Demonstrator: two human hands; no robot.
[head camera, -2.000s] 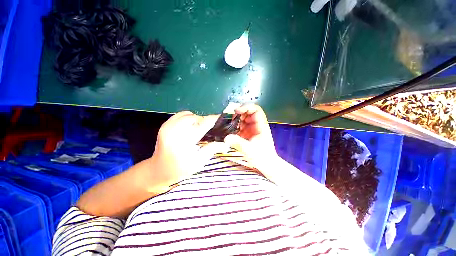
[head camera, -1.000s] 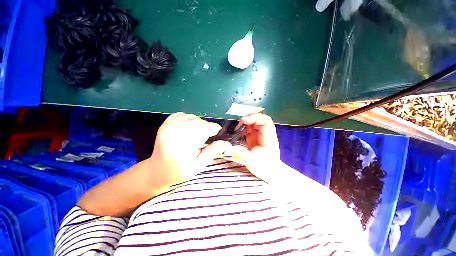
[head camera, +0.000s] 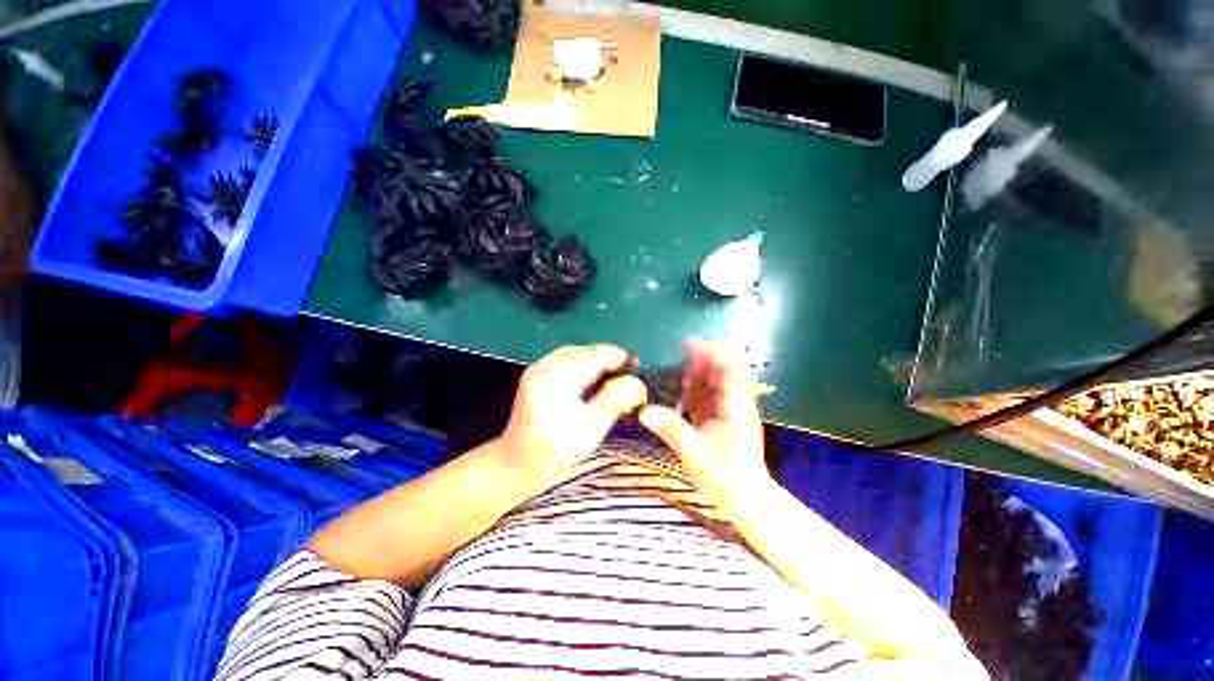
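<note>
My left hand (head camera: 570, 410) is at the bench's near edge, fingers curled, with a small dark bit showing at its fingertips; most of the black piece is hidden by the fingers. My right hand (head camera: 720, 423) is just to the right, blurred, with its fingers apart and nothing seen in it. Black ribbed rosettes (head camera: 459, 209) lie heaped on the green bench (head camera: 825, 286) at the left. A white rounded glue bottle (head camera: 731, 268) lies mid-bench beyond my hands.
A blue bin (head camera: 300, 160) with black pieces is at left. Tan cardboard (head camera: 626, 107) with a white lump, a phone (head camera: 808, 99) and a slim white bottle (head camera: 952, 146) are at the back. A clear panel, dark cable and tray of gold pieces (head camera: 1158, 423) are at right.
The view has shifted up and left, showing the cardboard, phone and left bin. My hands have moved apart, and my right hand has opened off the black piece.
</note>
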